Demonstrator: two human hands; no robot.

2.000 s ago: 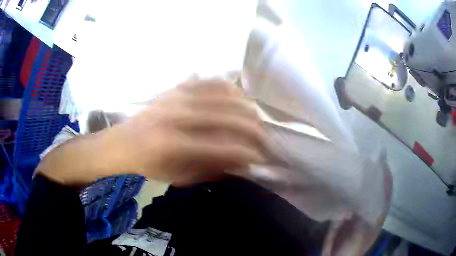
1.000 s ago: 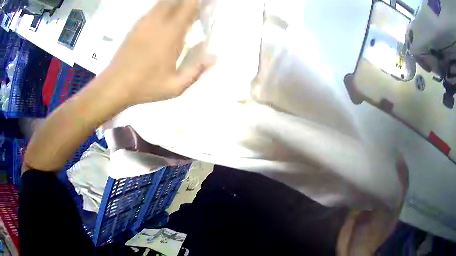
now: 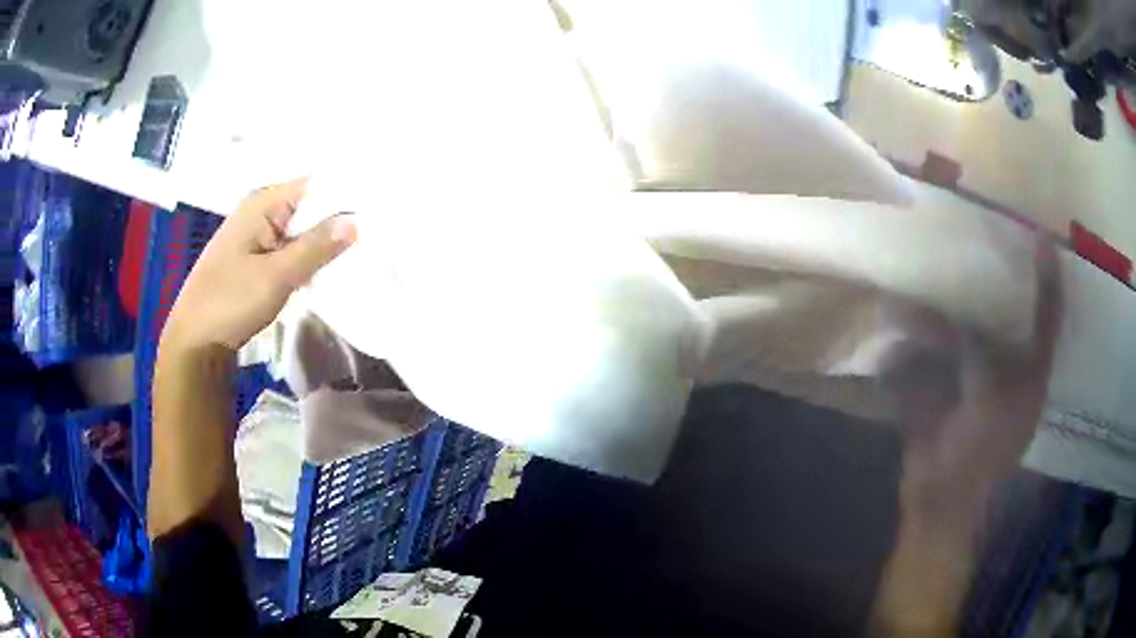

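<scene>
A large white to pale beige cloth (image 3: 536, 287) spreads over the table's left and middle and hangs over its front edge; much of it is overexposed. My left hand (image 3: 268, 256) pinches the cloth's left edge between thumb and fingers. My right hand (image 3: 978, 361), blurred and partly shaded, holds the right end of the cloth near the table's front edge. Its fingers are partly hidden by the cloth. A long folded strip of the cloth runs from the middle to the right hand.
The machine bed (image 3: 922, 131) with red tape marks (image 3: 1101, 252) lies at the upper right, under dark metal machine parts. A dark grey box (image 3: 87, 38) is at the upper left. Blue crates (image 3: 361, 511), one holding pale cloth, and a red crate (image 3: 81, 580) stand below the table.
My left hand has moved left and down and now grips the cloth's edge. The cloth is spread differently, with a corner hanging in front. My right hand has moved up and slightly right.
</scene>
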